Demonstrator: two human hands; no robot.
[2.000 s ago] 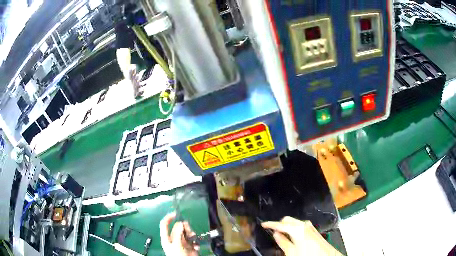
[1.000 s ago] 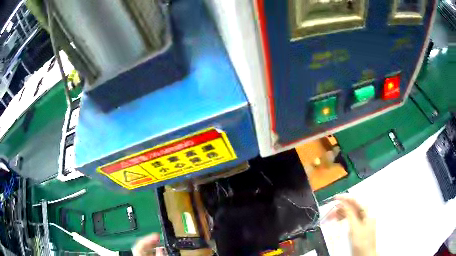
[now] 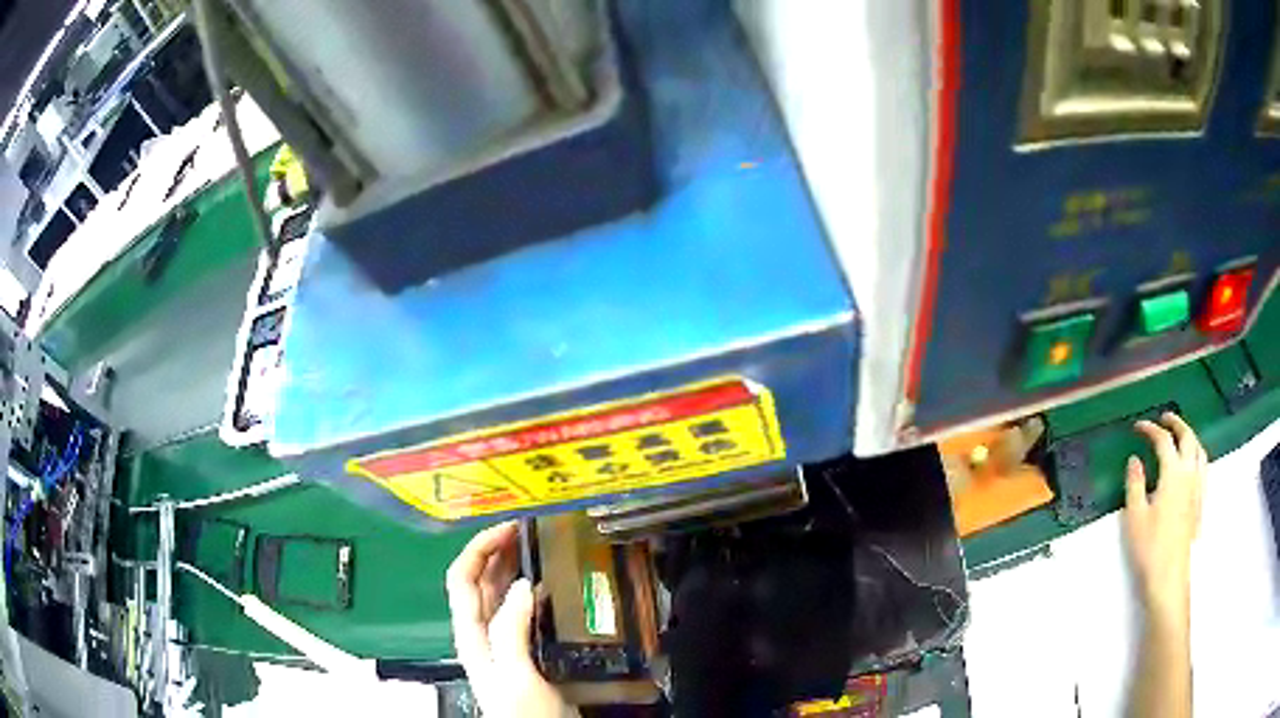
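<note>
The hot press's blue head (image 3: 562, 330), with a yellow-red warning label, fills the middle of the view. Below it is the tan-and-metal pressing fixture (image 3: 569, 568), with a thin black housing (image 3: 585, 659) at its lower end and a small green-white piece inside. My left hand (image 3: 491, 617) is at the fixture's left edge, fingers bent around a dark edge; whether it grips a housing or touches the fixture is unclear. My right hand (image 3: 1168, 491) is at the far right, fingers apart, with fingertips beside a black frame (image 3: 1088, 470) on the green belt.
A dark sheet (image 3: 786, 589) lies right of the fixture. An orange-tan block (image 3: 997, 484) sits beyond it. The control box (image 3: 1095, 267) overhangs the right side. Another black frame (image 3: 305, 571) lies at left near a white-tipped stick (image 3: 288, 627). A white tray (image 3: 263, 344) shows behind the press.
The view has shifted, with the press head larger than at first. My left hand has come up to the fixture's left edge. My right hand has moved from the fixture to the frame at far right.
</note>
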